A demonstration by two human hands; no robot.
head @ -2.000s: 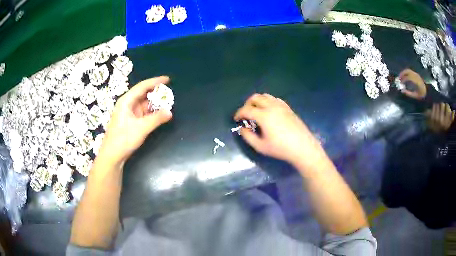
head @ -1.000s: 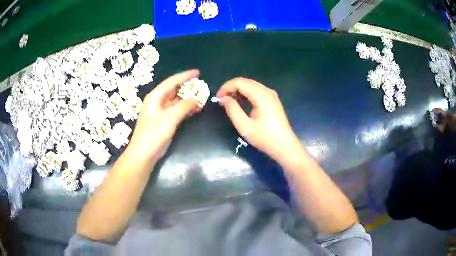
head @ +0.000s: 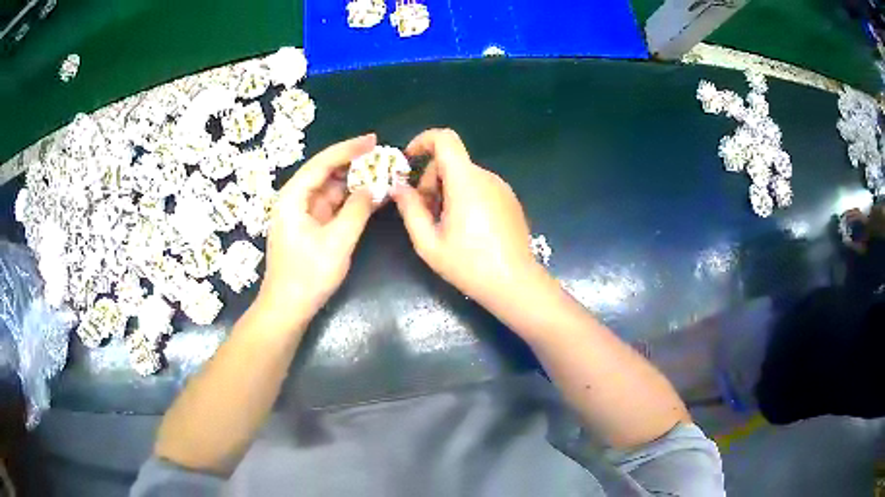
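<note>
A white roundish plastic housing (head: 378, 173) with gold-brown specks is held between my hands above the dark green bench top. My left hand (head: 325, 218) grips it from the left between thumb and fingers. My right hand (head: 456, 209) has its thumb and finger at the housing's right edge. Whether a small insert is between those fingertips cannot be told. Some small white pieces (head: 540, 248) lie on the bench just right of my right wrist, partly hidden by it.
A large heap of white housings (head: 146, 194) lies at the left, with a crumpled clear bag (head: 34, 325) beside it. A blue sheet (head: 553, 29) with housings lies beyond. A loose cluster (head: 752, 146) is at right. A dark-clothed person (head: 825, 340) is at the far right.
My right hand has moved from the bench up to the housing, carrying a small white insert a second ago. My left hand has moved inward with the housing. The view has shifted.
</note>
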